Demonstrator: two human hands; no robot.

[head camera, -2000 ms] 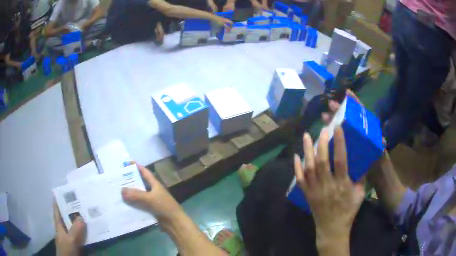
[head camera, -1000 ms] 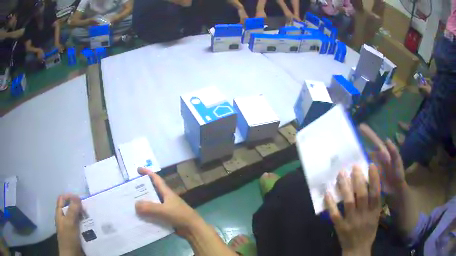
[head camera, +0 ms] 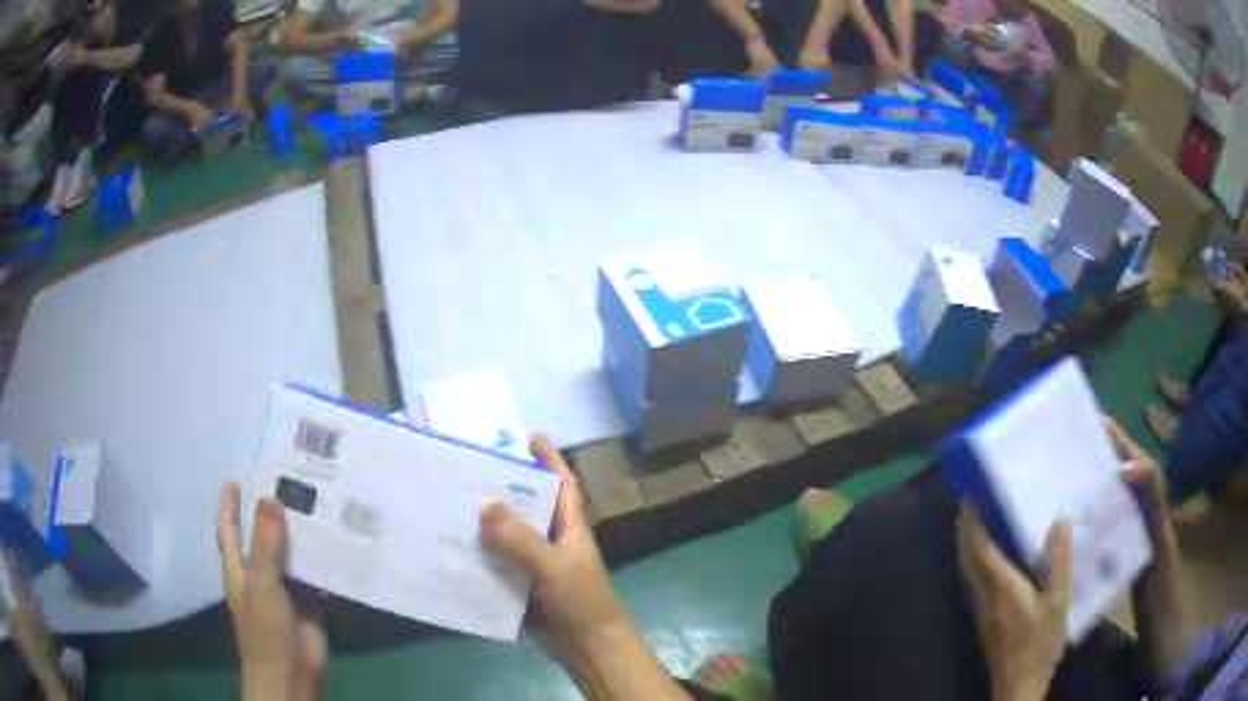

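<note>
A white carton (head camera: 400, 515) with a thin blue top edge, a barcode, a square code and a small dark picture is tilted in front of me. My left hand (head camera: 271, 575) grips its left end, thumb on the white face. My right hand (head camera: 548, 555) grips its right end, thumb on the face and fingers behind. Part of another white carton (head camera: 470, 405) shows behind it on the white sheet.
A stacked carton with blue outline pattern (head camera: 678, 349) and a white-topped carton (head camera: 799, 340) stand at the pallet edge (head camera: 712, 466). A seated person at right holds a blue-and-white carton (head camera: 1061, 496). People sit behind cartons at the far side.
The held carton has been raised and tilted, its right end now lower. The view has shifted left, so the pallet things sit further right. The neighbour's carton has turned from its blue side to its white face.
</note>
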